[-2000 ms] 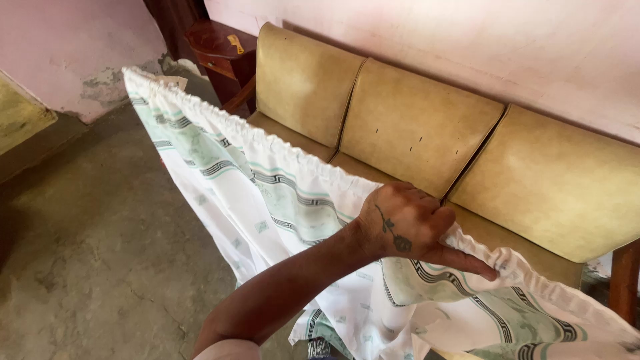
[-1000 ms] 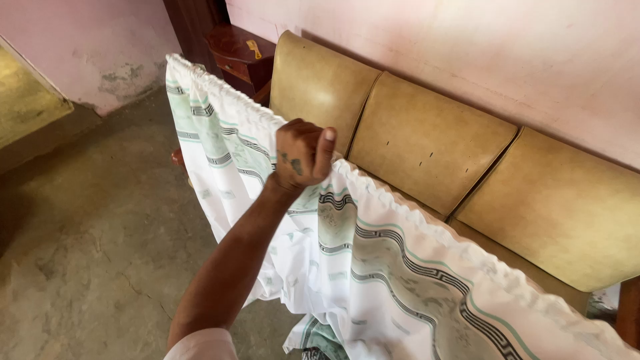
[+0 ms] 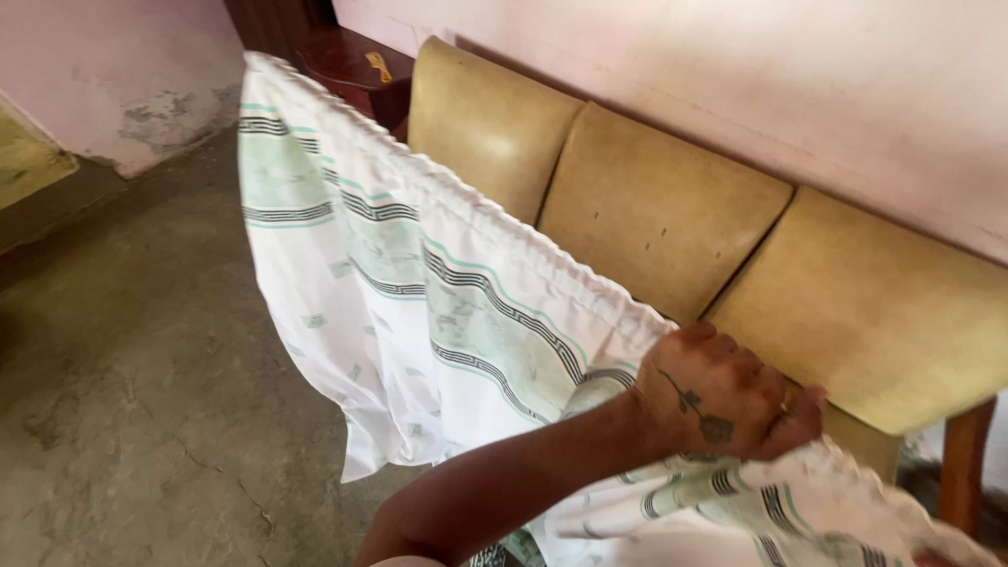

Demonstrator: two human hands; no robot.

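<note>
A white curtain (image 3: 472, 315) with pale green bands and dark patterned stripes hangs in folds. Its gathered top edge runs from the upper left down to the lower right; whatever is inside that edge is hidden. My left hand (image 3: 728, 398), with a flower tattoo on its back, is closed around the top edge right of the middle, thumb toward the right. Below my left forearm more of the curtain is bunched. Only a blurred sliver of skin, seemingly my right hand (image 3: 933, 557), shows by the curtain's right end at the bottom right corner.
A tan padded sofa (image 3: 661, 213) stands behind the curtain against a pink wall (image 3: 709, 71). Left of it is a dark red side table (image 3: 339, 59) with a small yellow item (image 3: 379, 67) on top. The concrete floor (image 3: 142, 354) is cracked.
Since a second ago my left hand has moved right along the curtain's top edge. Two seconds ago its index finger was extended; now the fingers are curled around the edge.
</note>
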